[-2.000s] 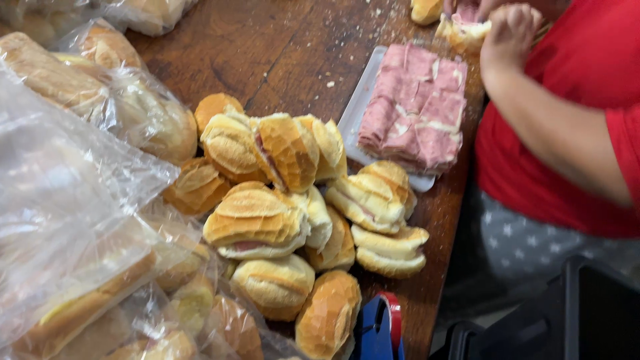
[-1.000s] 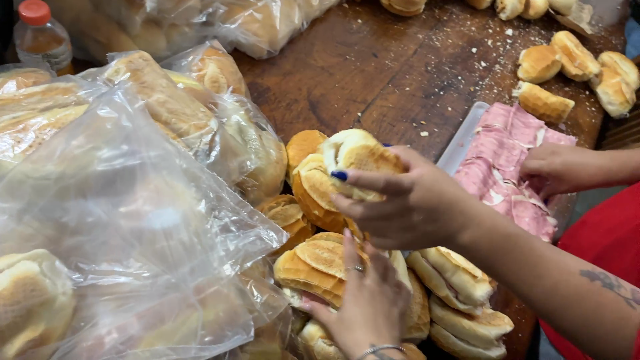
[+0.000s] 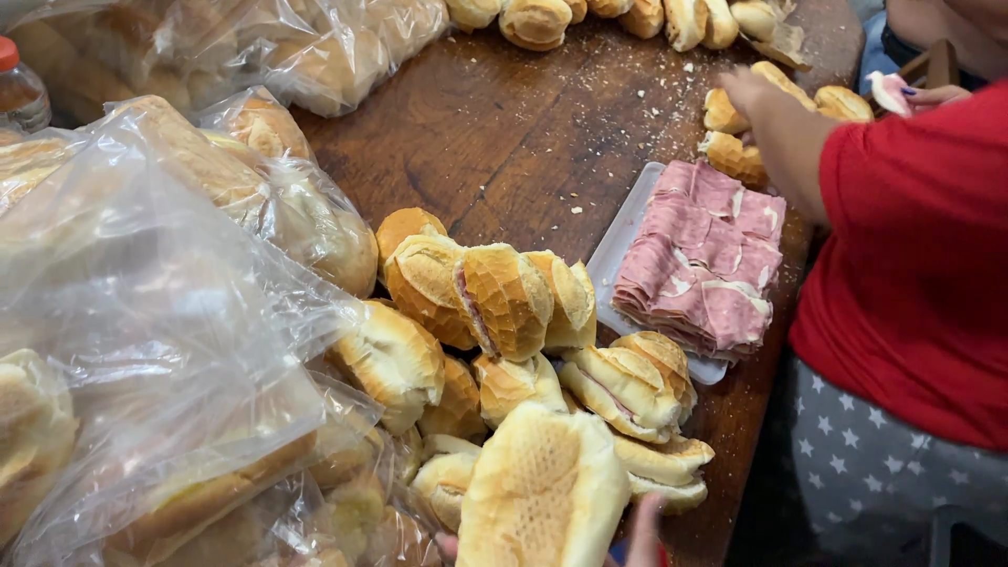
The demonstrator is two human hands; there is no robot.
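A bread roll point(image 3: 543, 488) is held up at the bottom edge, its pale, flat side towards me. Fingertips of my left hand point(image 3: 446, 545) show at its left side, apparently gripping it. One upright finger of my right hand point(image 3: 646, 531) shows by its right side; the rest is out of frame, so its hold is unclear. Behind lies a pile of filled rolls point(image 3: 504, 303), some with pink meat at the cut. A stack of sliced cold meat point(image 3: 701, 256) rests on a white plastic tray point(image 3: 622, 228).
Clear plastic bags of rolls point(image 3: 157, 315) cover the left side. More rolls point(image 3: 535, 20) line the far part of the wooden table point(image 3: 488, 157), scattered with crumbs. A co-worker in a red shirt point(image 3: 921, 260) stands at right, one hand at rolls, the other holding meat. An orange-capped bottle point(image 3: 24, 90) stands far left.
The co-worker's hands have moved from the roll pile and the meat to the rolls at upper right. My hand, over the pile a second ago, is now low in frame by a raised roll.
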